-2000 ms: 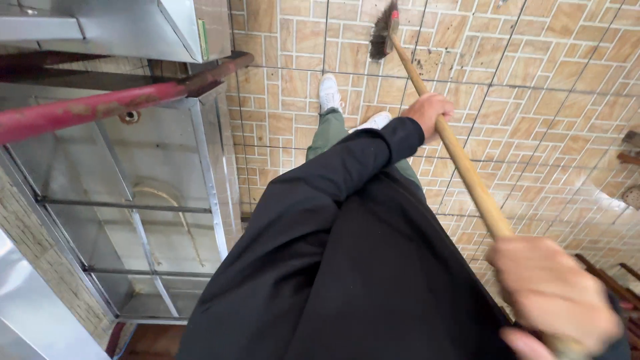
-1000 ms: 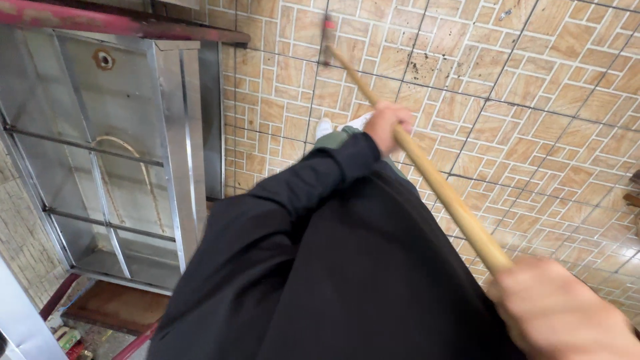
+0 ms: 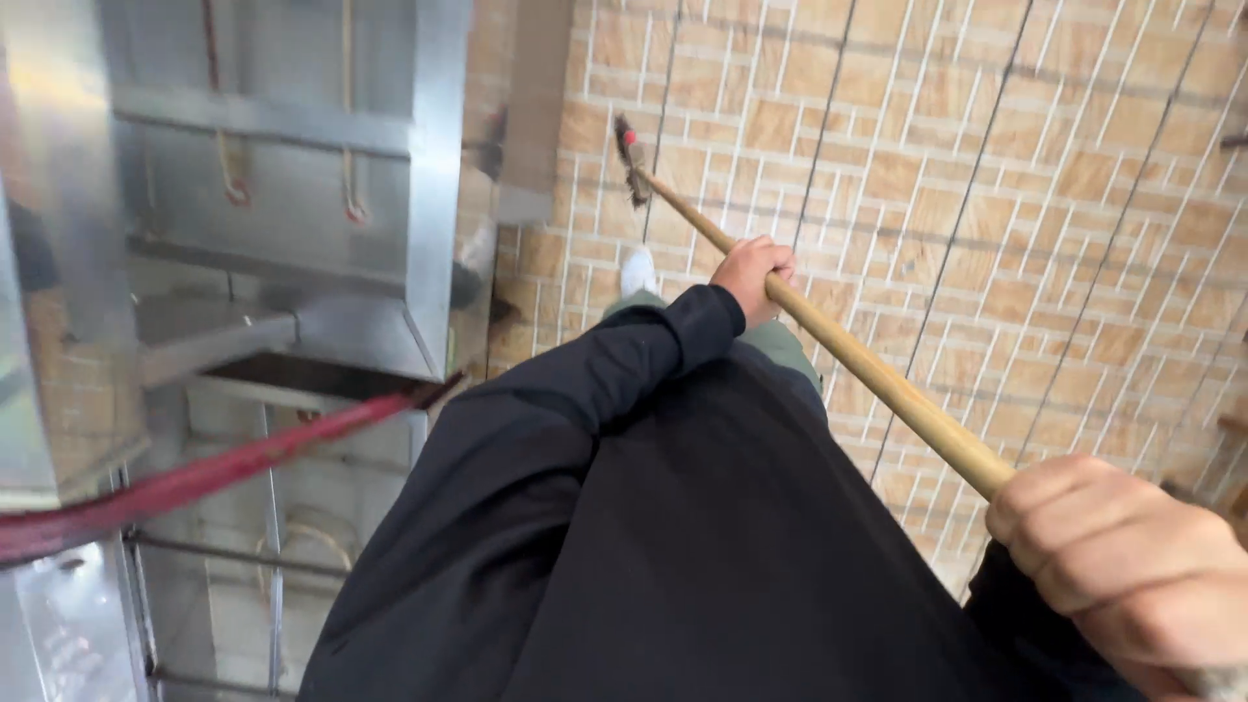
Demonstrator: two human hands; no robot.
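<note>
A broom with a light wooden handle (image 3: 877,375) slants across the view, its bristle head (image 3: 630,161) down at the tiled floor, close to the metal unit. My left hand (image 3: 757,277) grips the handle at its lower part. Higher up, near the handle's top end, my right hand (image 3: 1121,565) is closed around the wood at the right edge of the view. A red spot shows on the broom head. Dark sleeves cover both arms. One white shoe (image 3: 639,271) shows just below the bristles.
Stainless-steel units with open frames (image 3: 434,185) stand along the left. A red bar (image 3: 253,458) crosses in front of them and ends near my left sleeve. Patterned tile floor (image 3: 936,195) spreads ahead and right. A blurred brown object (image 3: 1230,458) lies at the right edge.
The view has shifted, with more of the metal units now showing. Both hands have kept their hold on the broom. Dark debris seen on the floor earlier is out of sight.
</note>
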